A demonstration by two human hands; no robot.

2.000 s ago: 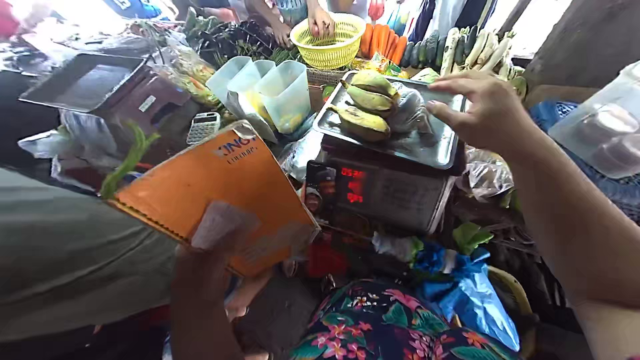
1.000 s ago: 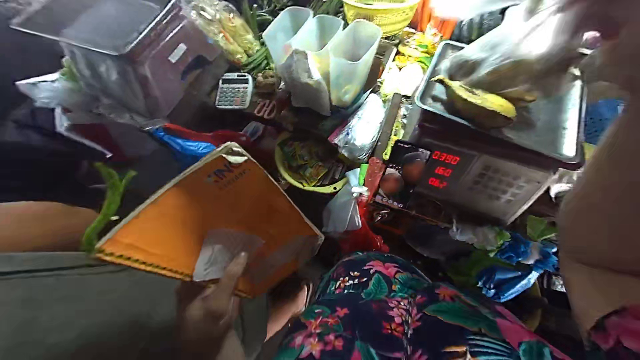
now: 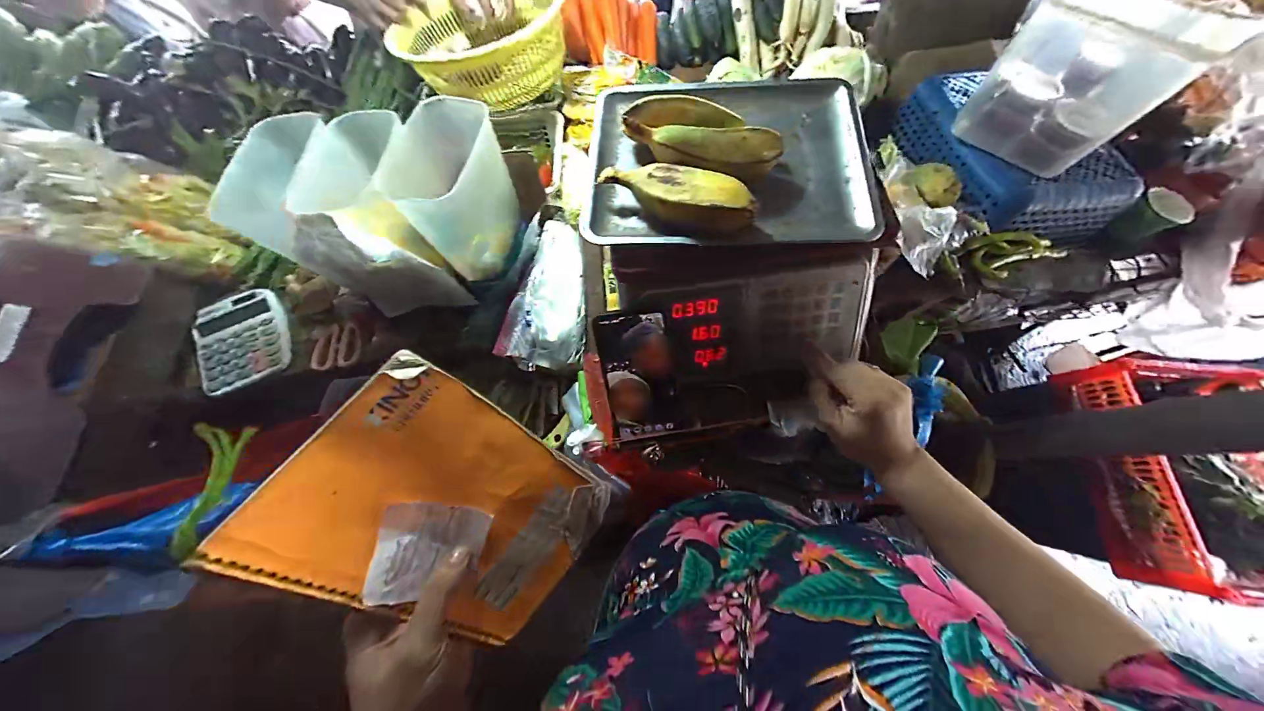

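My left hand (image 3: 415, 632) grips an orange notebook (image 3: 326, 504) by its lower edge, with the thumb over a small slip of paper (image 3: 430, 553). Green stems (image 3: 212, 484) show at the notebook's left corner. My right hand (image 3: 864, 410) reaches a finger to the keypad of a digital scale (image 3: 741, 316); whether it touches a key I cannot tell. Several green-yellow bananas (image 3: 691, 197) lie on the scale's metal tray (image 3: 829, 197). Red digits glow on its display. A phone (image 3: 647, 380) leans at the scale's lower left.
Left of the scale are translucent plastic containers (image 3: 444, 178) and a calculator (image 3: 240, 341). A yellow basket (image 3: 494, 59) stands behind, beside carrots (image 3: 612, 30). To the right are a blue basket (image 3: 1037, 188), a clear plastic tub (image 3: 1066, 89) and a red crate (image 3: 1155, 484).
My right hand has come down from beside the tray to the scale's keypad. The clear plastic bag over the tray one second ago is gone from it. My left hand still holds the notebook.
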